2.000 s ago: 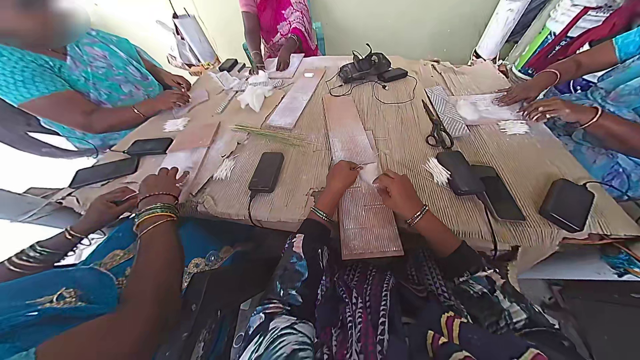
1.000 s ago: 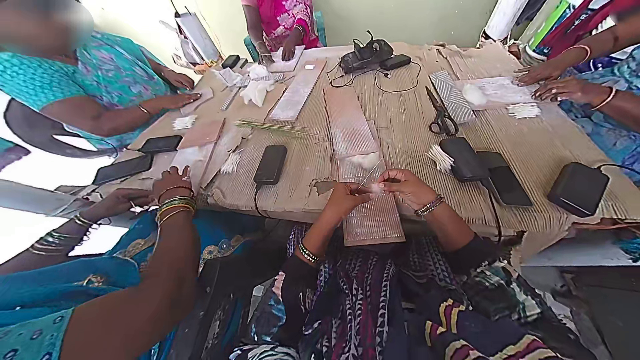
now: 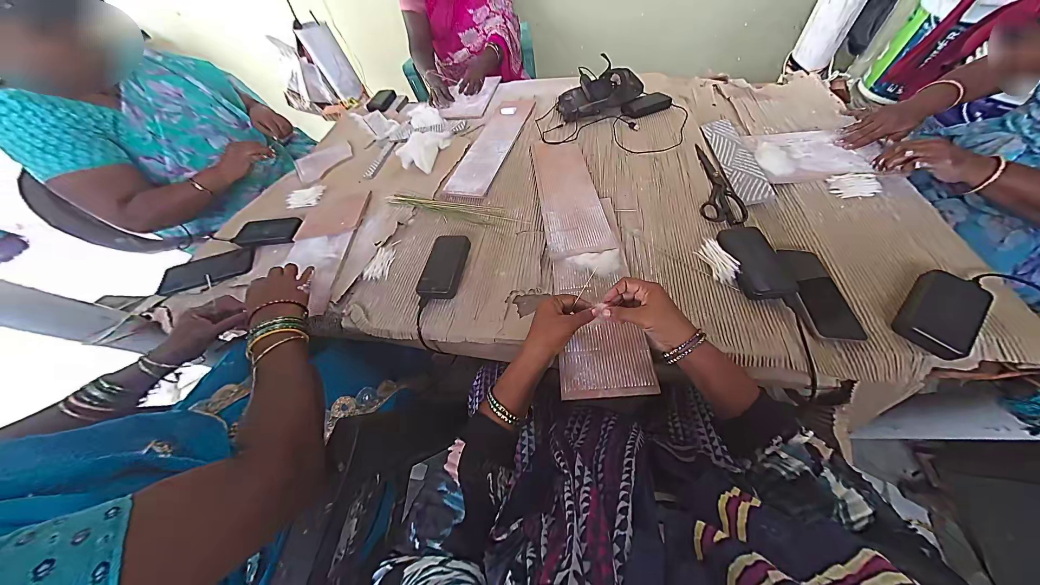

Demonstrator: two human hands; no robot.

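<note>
My left hand (image 3: 561, 325) and my right hand (image 3: 646, 309) meet fingertip to fingertip over a ribbed board (image 3: 609, 366) whose near end overhangs the table edge. Between the fingertips is a small bit of white cotton (image 3: 601, 310), pinched by both hands. A thin stick (image 3: 587, 284) slants up from my left fingers. Just beyond my hands, a flat tuft of white cotton (image 3: 597, 260) lies on the board. A second ribbed board (image 3: 573, 195) stretches away behind it. To the right lies a bundle of white cotton wicks (image 3: 719, 260).
Black scissors (image 3: 719, 191), a phone (image 3: 821, 292) and black power packs (image 3: 443, 266) (image 3: 942, 313) lie on the corrugated cardboard table cover (image 3: 496, 301). Green thin sticks (image 3: 447, 207) lie left of the boards. Co-workers' hands work at the left, far and right edges.
Both my hands were lower over the board's middle and spread wider two seconds ago; now they are close together, pinching cotton. The cotton tuft beyond them has come into plain sight.
</note>
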